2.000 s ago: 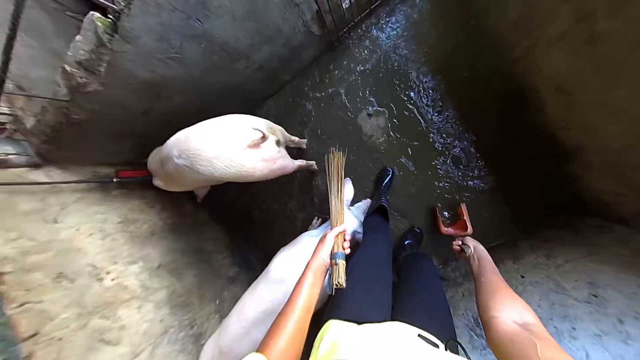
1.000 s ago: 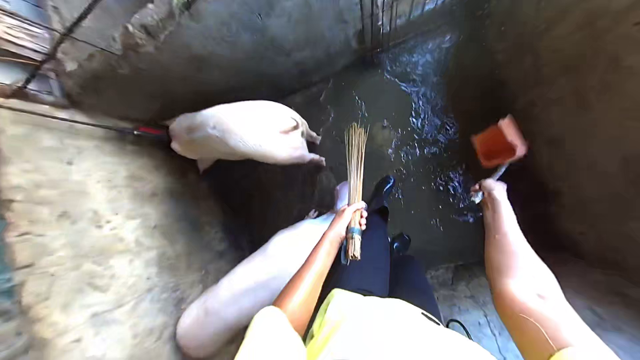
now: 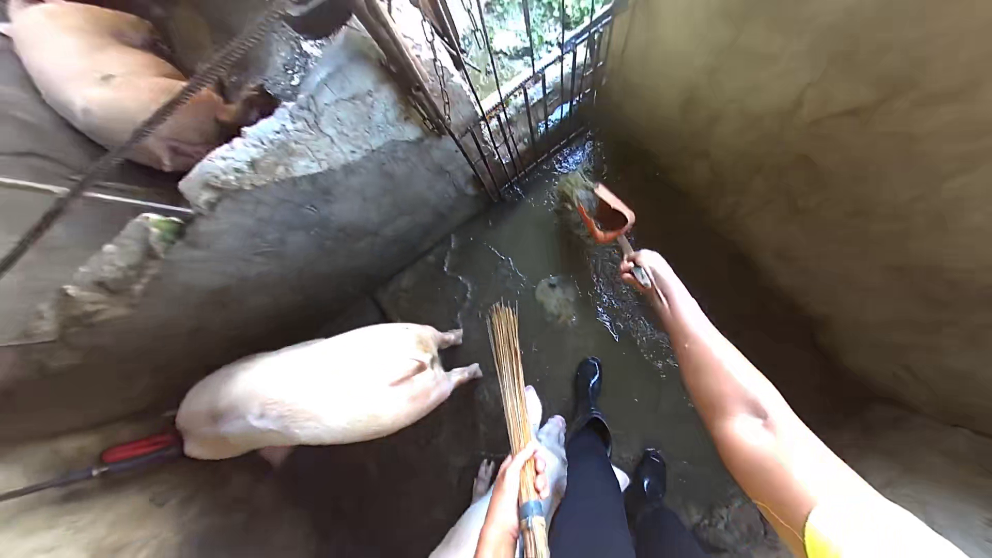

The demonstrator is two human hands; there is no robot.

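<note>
My left hand (image 3: 521,482) grips a bundled stick broom (image 3: 511,380) near its blue-bound end, bristles pointing up and away. My right hand (image 3: 649,273), arm stretched out, holds the short handle of an orange-red scoop (image 3: 606,215). Murky water or slurry spills from the scoop's far edge onto the wet floor near the barred gate. A pale pig (image 3: 310,391) stands at the left, its head by a red-and-black object (image 3: 139,449). Another pale pig (image 3: 552,442) is beside my left leg, partly hidden by the broom and my hand.
A metal bar gate (image 3: 535,108) stands at the top. A broken concrete wall (image 3: 325,201) separates this pen from one with another pig (image 3: 108,77). A high wall (image 3: 806,170) rises on the right. My black boots (image 3: 589,384) stand on the wet floor (image 3: 558,341).
My right hand has swung the scoop forward, toward the gate, and its contents are now spilling out. My left hand still holds the broom. The view has shifted, now showing the neighbouring pen.
</note>
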